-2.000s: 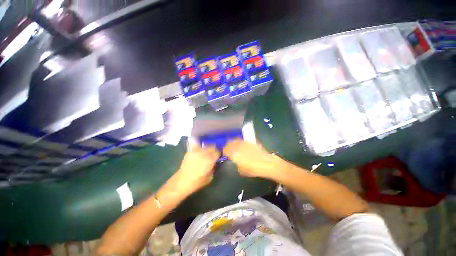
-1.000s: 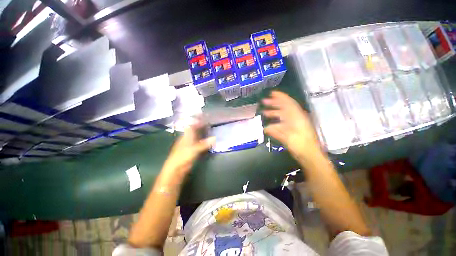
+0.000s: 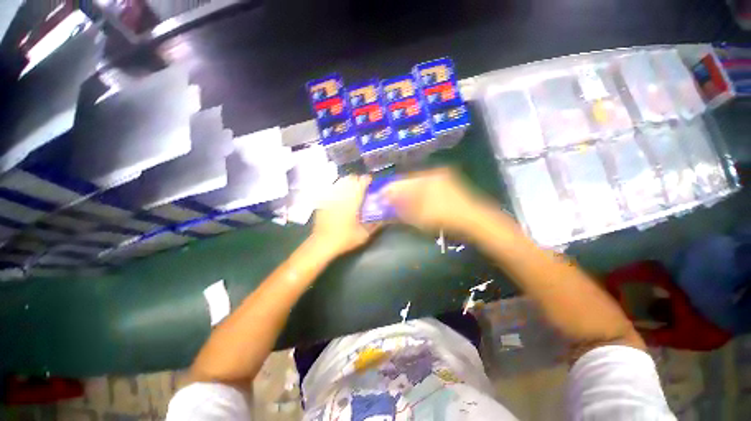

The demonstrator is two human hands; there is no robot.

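Observation:
A blue carton [image 3: 376, 200] is held between my two hands over the green bench, just in front of the finished boxes. My left hand [image 3: 342, 215] grips its left side. My right hand [image 3: 428, 197] is blurred and closed on its right side, with the fingers over its upper face. Most of the carton is hidden by the fingers. Several closed blue retail boxes [image 3: 401, 115] with red and picture panels stand side by side behind my hands.
A clear tray [image 3: 550, 240] of bagged products is at the right. Open cartons with white flaps [image 3: 151, 144] lean in a stack at the left. A paper slip [image 3: 216, 302] and small scraps [image 3: 476, 294] lie on the green bench [image 3: 148, 308]. A black belt [image 3: 346, 37] is beyond.
The carton was lying flat with its white side up between my open hands; now both hands have closed on it and its blue side shows.

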